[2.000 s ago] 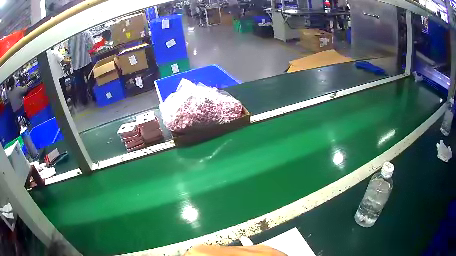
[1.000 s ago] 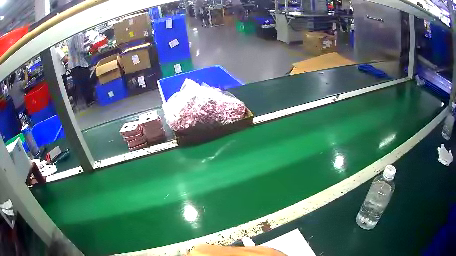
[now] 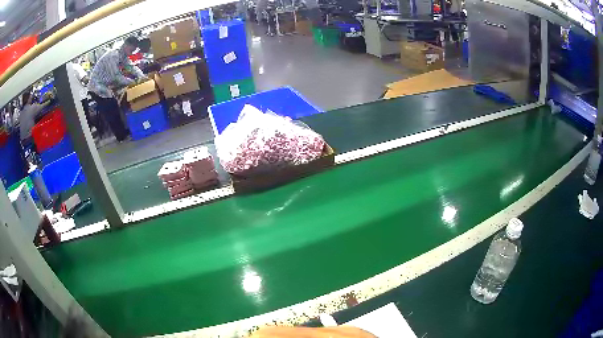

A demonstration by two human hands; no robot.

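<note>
Part of a bare hand (image 3: 307, 332) shows at the bottom edge, cut off and blurred; I cannot tell whether it is my left or right, or what it holds. A small white piece (image 3: 327, 320) shows just above it, too little visible to name. A white sheet (image 3: 387, 321) lies on the dark green bench beside the hand, partly cut off. A clear bottle (image 3: 497, 269) with a white cap and clear liquid stands on the bench to the right of the sheet.
The green conveyor belt (image 3: 278, 244) runs beyond the chipped rail (image 3: 410, 269). Across it are a carton of bagged parts (image 3: 274, 148) and reddish-brown stacks (image 3: 188, 175). A crumpled white item (image 3: 587, 204) lies far right. A person (image 3: 109, 82) bends over boxes at back left.
The view has shifted very slightly. The hand at the bottom edge shows slightly less than before. The person at back left now leans over an open box.
</note>
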